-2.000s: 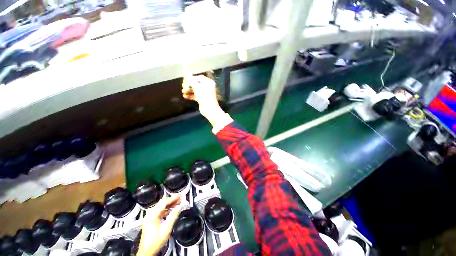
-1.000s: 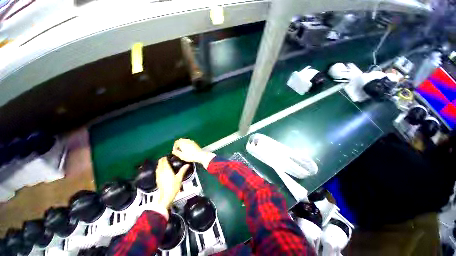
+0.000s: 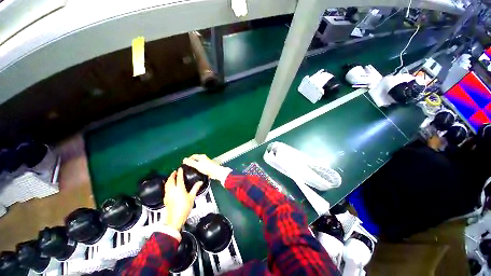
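Observation:
Both hands are on the glossy black camera head (image 3: 194, 180) at the right end of the back row of white-bodied camera units. My left hand (image 3: 179, 198) holds its near left side, thumb and fingers spread around it. My right hand (image 3: 205, 166) lies on its top and far side with bent fingers. Whether a small label is under the fingers is hidden. Another camera unit (image 3: 214, 233) stands in the front row just nearer to me. A label sheet (image 3: 261, 175) lies on the green bench, partly behind my right sleeve.
A long white shell (image 3: 301, 166) lies right of the label sheet. A grey slanted post (image 3: 283, 75) rises behind the units. More units (image 3: 320, 86) lie farther back. A dark-clothed person (image 3: 417, 186) is at the right. Yellow tape (image 3: 139, 56) hangs from the shelf edge.
My right hand has come down from the shelf edge to the black camera head, and my left hand has moved onto it too. In the last second both hands shift only slightly.

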